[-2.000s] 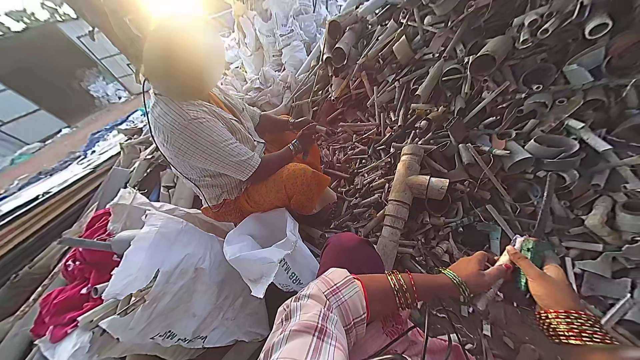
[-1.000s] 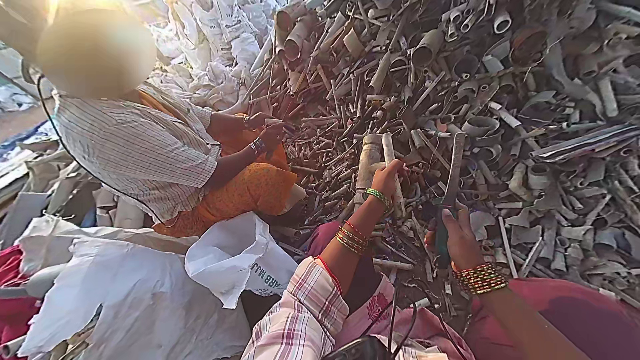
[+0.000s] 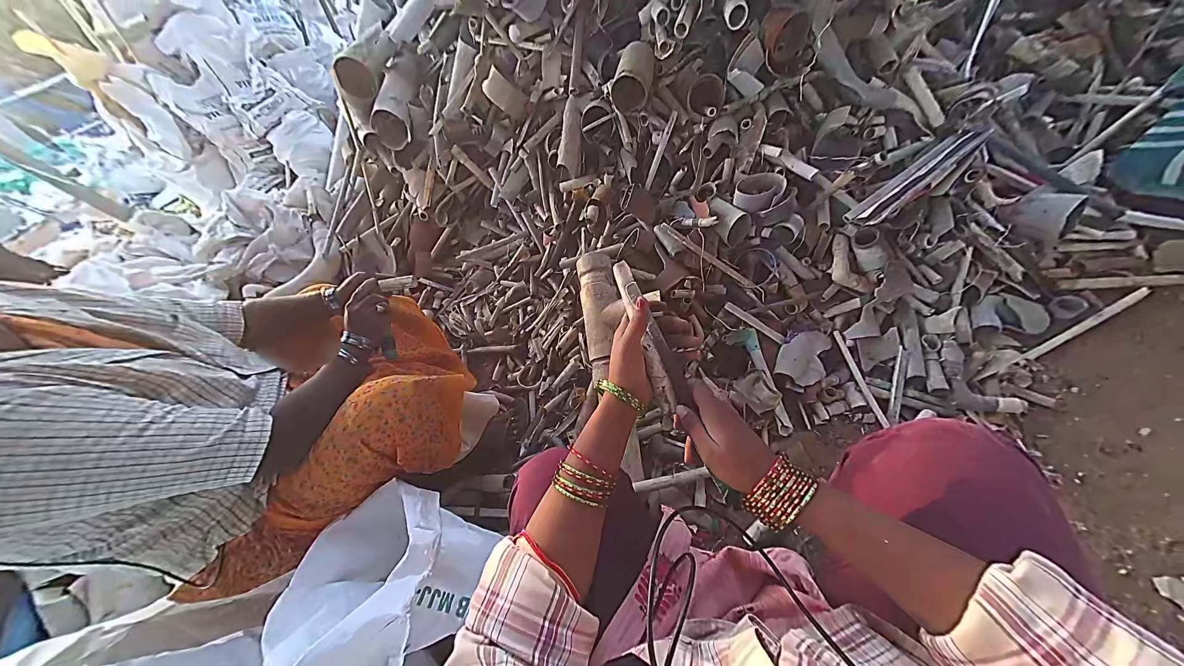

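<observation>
My left hand (image 3: 634, 356) grips a pale length of plastic pipe (image 3: 628, 285), its upper end rising past the fingers. Close beside it, my right hand (image 3: 726, 435) is closed around a tool with a dark, flat blade (image 3: 670, 358); its handle is hidden in the palm. The blade lies along the pipe piece, slanting up and to the left. Just behind my left hand a thick tan pipe with a side branch (image 3: 597, 301) stands among the scrap.
A heap of broken pipe pieces (image 3: 758, 194) spreads ahead. At left another person (image 3: 370, 319) sits close by, holding a small piece. A white sack (image 3: 370, 573) lies at lower left, more white sacks (image 3: 231, 139) at upper left. Brown bare ground (image 3: 1119, 416) shows at right.
Both hands have come together in front of the thick pipe; a second ago they were apart, the blade upright in my right hand. The view has swung to the right.
</observation>
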